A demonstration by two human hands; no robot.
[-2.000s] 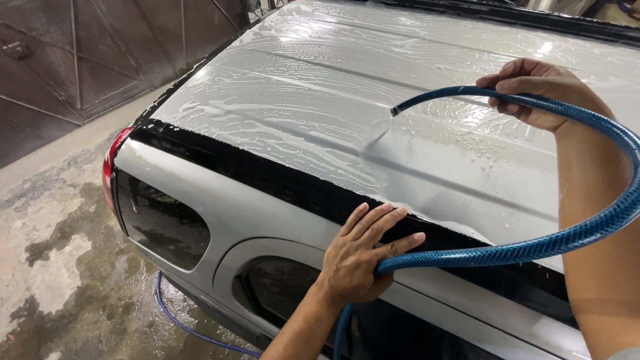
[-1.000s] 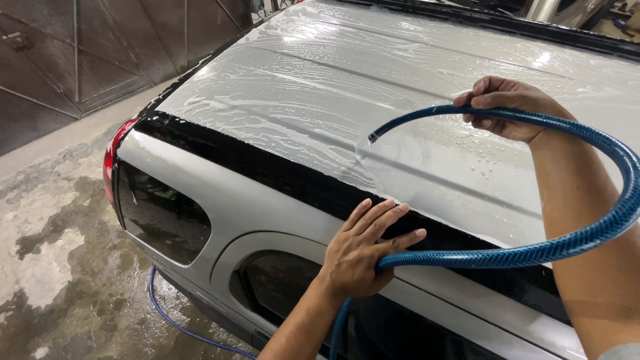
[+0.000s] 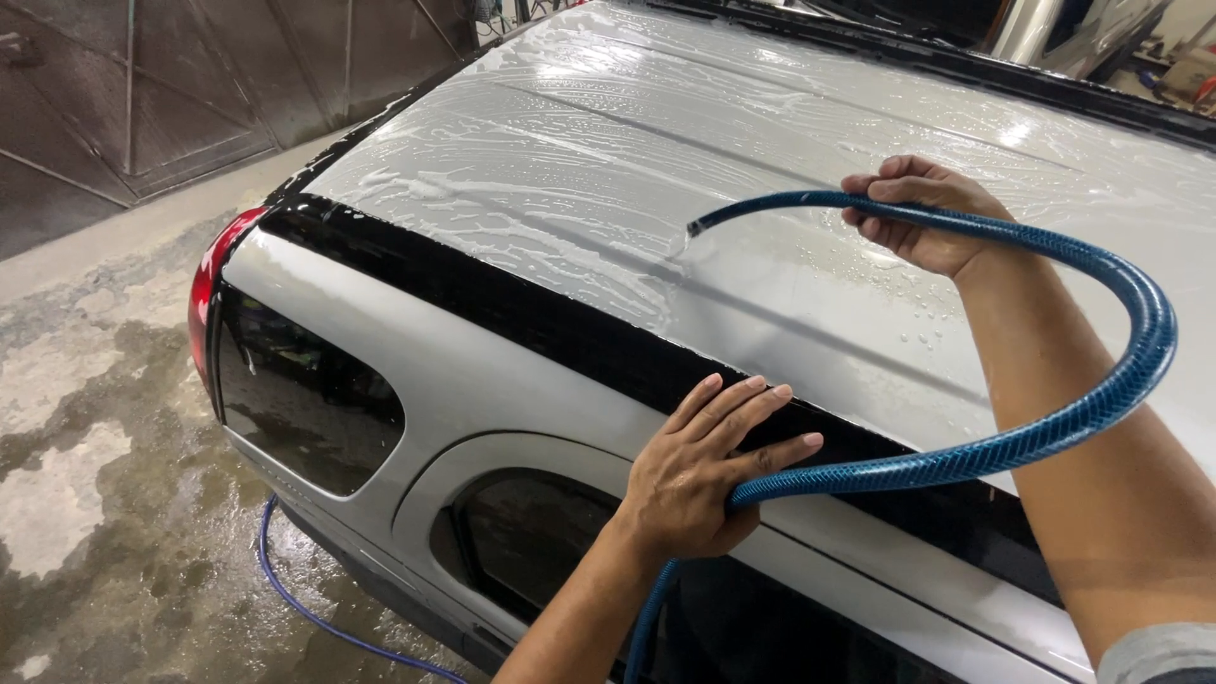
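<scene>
My right hand [image 3: 921,214] grips a blue braided hose [image 3: 1145,332] a little behind its tip, above the car's wet white roof [image 3: 589,152]. Water runs from the hose's end onto the roof, where soap suds lie in streaks toward the rear and far side. Below the tip a patch of roof bears no suds. My left hand [image 3: 698,465] rests on the black strip along the roof's edge [image 3: 532,328], fingers spread, and the hose passes under its palm and down the car's side. How firmly that palm holds the hose is hidden.
Below the roof are the rear side window [image 3: 309,385], a door window [image 3: 532,532] and the red tail light [image 3: 214,280]. A thin blue-purple hose [image 3: 318,622] lies on the wet concrete floor [image 3: 123,494]. A brown metal gate [image 3: 190,85] stands behind, and another vehicle [image 3: 1040,33] is at the upper right.
Between the first two frames the hose tip moved left and nearer the roof's near edge with my right hand. Suds beside the near edge have receded toward the rear. My left hand stays at the edge.
</scene>
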